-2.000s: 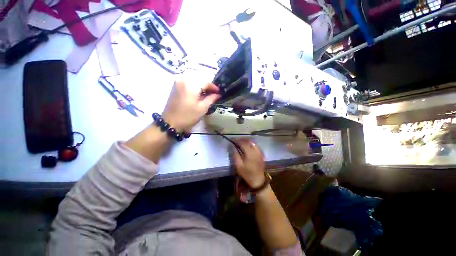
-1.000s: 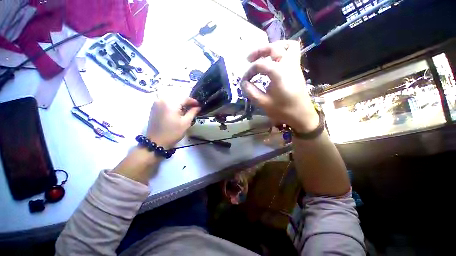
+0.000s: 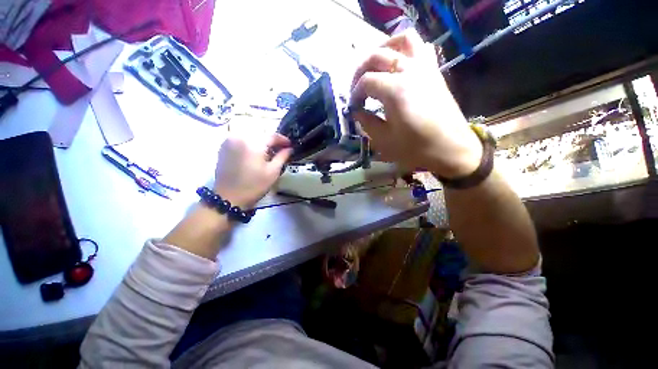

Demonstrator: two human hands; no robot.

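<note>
The sewing machine head (image 3: 314, 122) is tilted with its dark open end facing me. My left hand (image 3: 252, 167) is at the left edge of this opening with fingertips bent together; whether they grip a small part cannot be seen. My right hand (image 3: 411, 108) is raised over the machine's side, thumb and fingers curled close to the casing; what lies under the fingertips is hidden. A small dark-handled screwdriver (image 3: 317, 201) lies on the table below the open end. The pale oval cover (image 3: 179, 81) lies flat behind my left hand.
A smartphone (image 3: 34, 209) with a red-and-black charm (image 3: 78, 273) lies at the left. Thread snips (image 3: 138, 173) lie beside it. Magenta cloth scraps (image 3: 155, 21) are at the back left. The grey table edge (image 3: 317, 247) runs before me, with a cardboard box (image 3: 393, 270) below.
My right hand has risen from the table's front edge to the machine's side, and the small screwdriver it held now lies on the table. My left hand stays at the opening.
</note>
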